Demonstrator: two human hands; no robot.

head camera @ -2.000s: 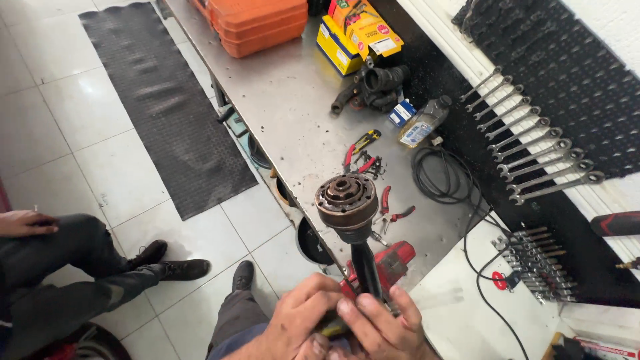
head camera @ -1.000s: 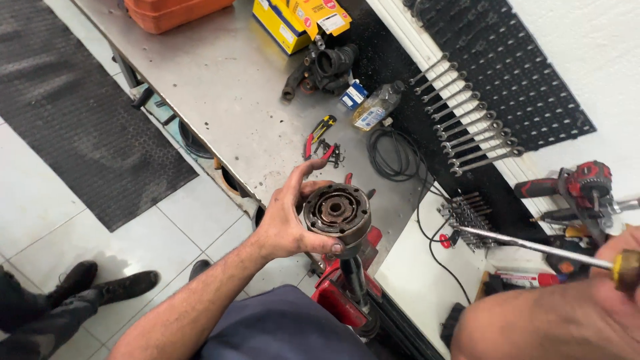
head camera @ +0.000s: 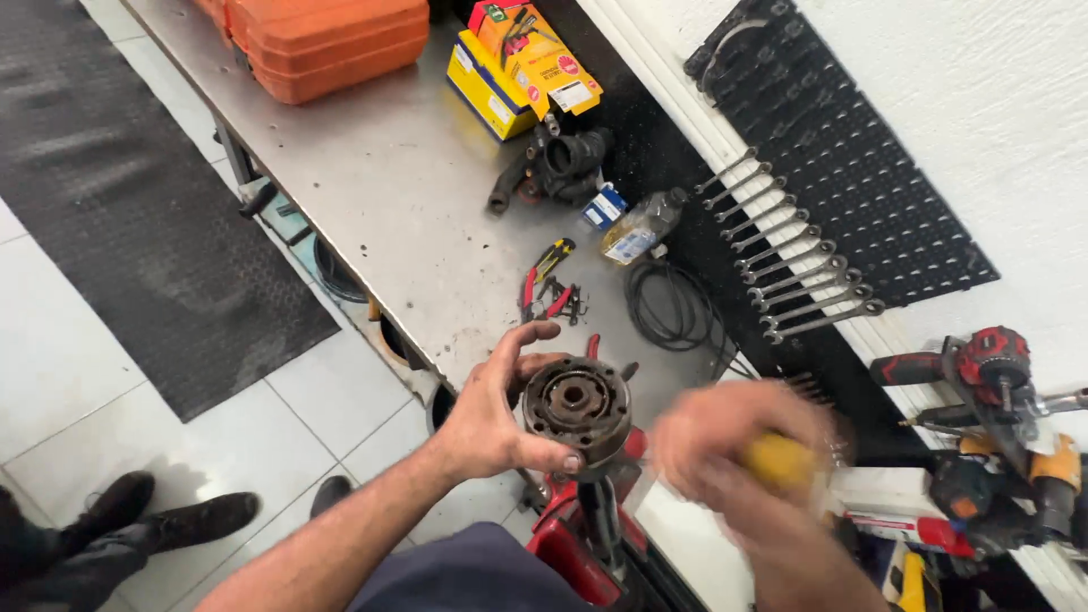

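My left hand (head camera: 497, 412) grips the side of a greasy CV joint (head camera: 578, 404), thumb at the near rim and fingers around the far side. The joint faces up, with bolt holes around its rim and an empty-looking splined centre hole. Its dark axle shaft (head camera: 602, 518) runs down beside a red bench vise (head camera: 565, 552); whether the jaws clamp it I cannot tell. To the right, my right hand (head camera: 735, 442) is blurred and closed around a yellow handle (head camera: 778, 459). The tool's shank cannot be made out.
Pliers (head camera: 531, 285), a coiled black cable (head camera: 671, 306), a plastic bottle (head camera: 646, 225), rubber hoses (head camera: 561, 161), yellow boxes (head camera: 489, 89) and an orange case (head camera: 331, 42) lie on the metal bench (head camera: 382, 195). Wrenches (head camera: 790, 246) hang behind. Another person's shoes (head camera: 204, 510) are at left.
Both hands were low on the shaft two seconds ago; the left then took the joint. My right hand, holding a yellow-handled tool with a long metal shank one second ago, has moved left toward the joint.
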